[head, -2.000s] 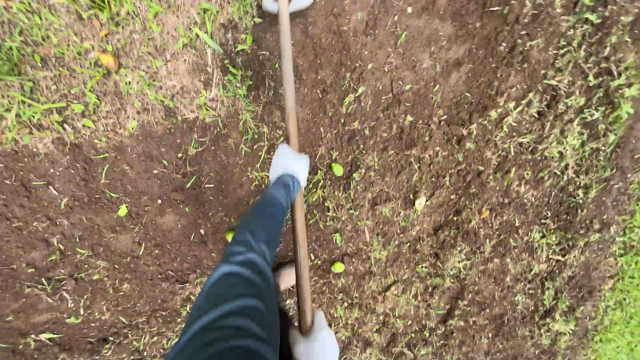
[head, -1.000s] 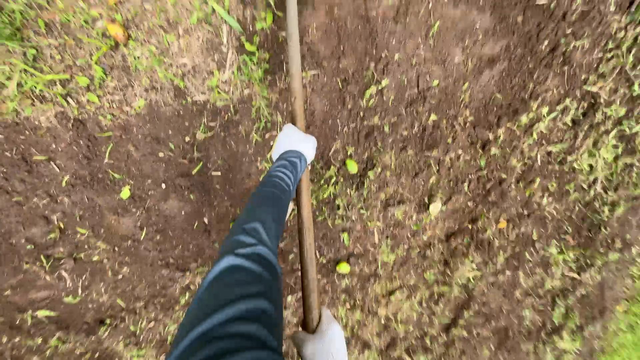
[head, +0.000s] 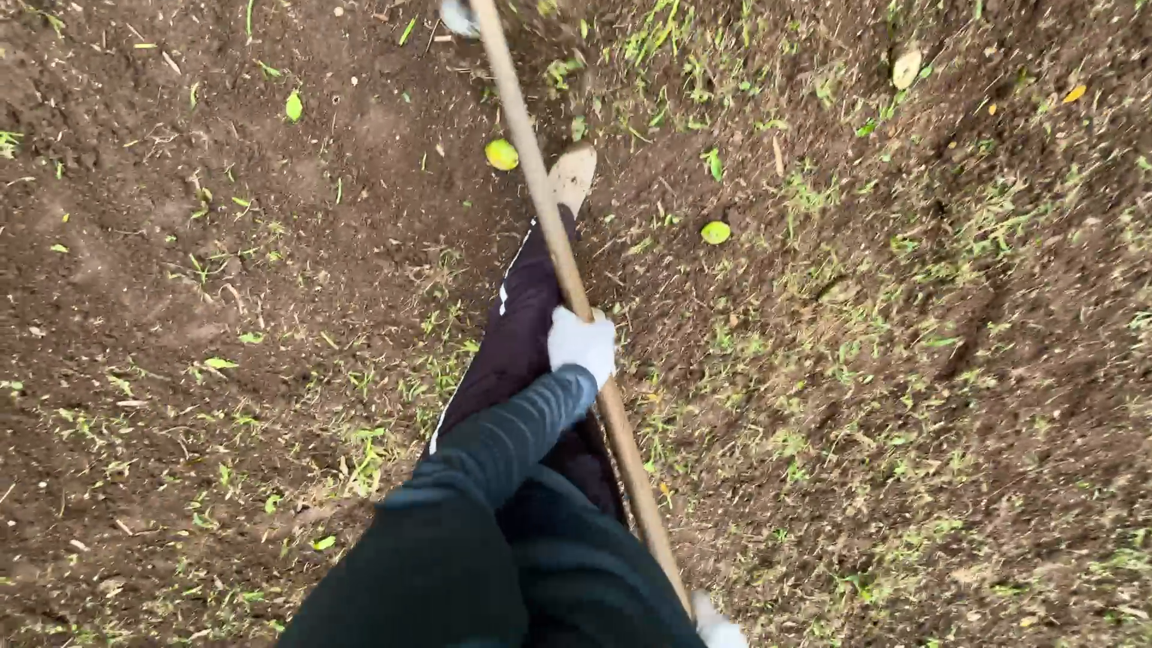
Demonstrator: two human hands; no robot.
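Note:
A long wooden tool handle (head: 522, 126) runs from the top edge down to the lower right. My left hand (head: 582, 344), in a white glove, is closed around its middle. Lower down, at the bottom edge, my right hand (head: 717, 623), also gloved in white, is at the handle's lower end and partly cut off by the frame. A pale metal part (head: 459, 16) shows beside the handle at the top edge; the rest of the tool's head is out of view.
Bare brown soil (head: 360, 180) with grass tufts and leaves spreads all round. Two yellow-green fruits or leaves (head: 501, 154) (head: 715, 232) lie ahead. My dirty, light-coloured shoe (head: 573, 175) and dark trouser leg (head: 522, 315) are beneath the handle.
The view has shifted a lot. Both hands stay on the handle, which now slants more toward the lower right. The tool's pale part, out of view one second ago, shows at the top.

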